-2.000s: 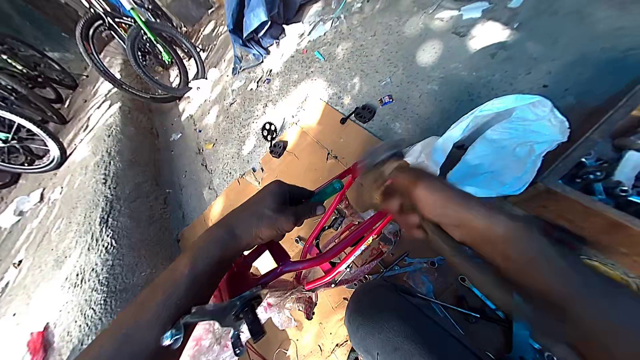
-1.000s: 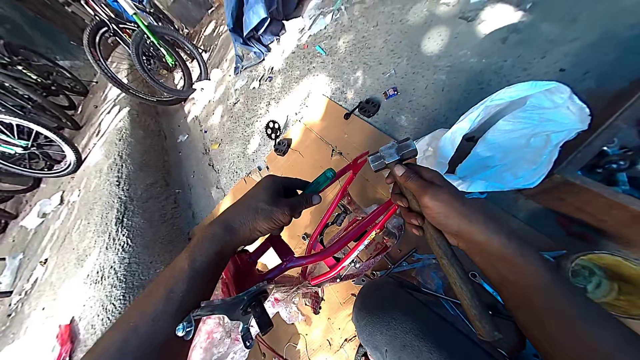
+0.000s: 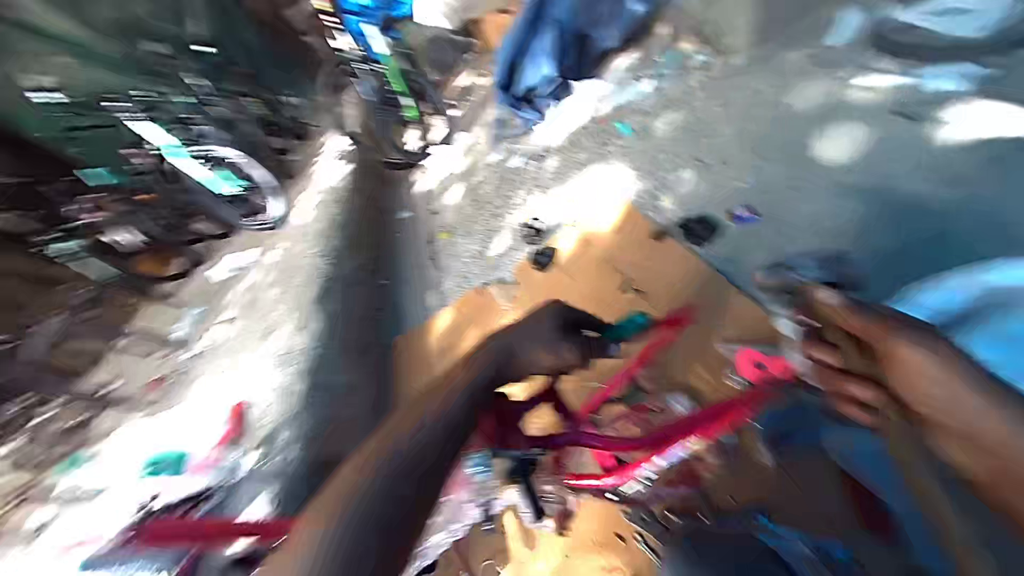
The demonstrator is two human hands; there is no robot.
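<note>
Much of the view is blurred. My left hand (image 3: 556, 340) is closed on a tool with a green handle (image 3: 630, 327), held against the end of a red tube of a bicycle frame (image 3: 640, 440). To the right, my right hand (image 3: 864, 352) grips the wooden handle of a hammer (image 3: 860, 360); its metal head is raised above the cardboard sheet (image 3: 664, 272), apart from the green-handled tool. The red frame lies low in the middle, over the cardboard.
Dark crank parts (image 3: 700, 230) lie by the cardboard's far edge. Blue cloth (image 3: 544, 56) is at the top, a pale blue bag (image 3: 976, 312) at the right. Bicycles (image 3: 216, 180) stand at the upper left, beyond a rough concrete ledge.
The view has swung, with strong blur. The red frame now lies differently in view, and the hammer head is farther from the green-handled tool than one second ago. Both hands keep their holds.
</note>
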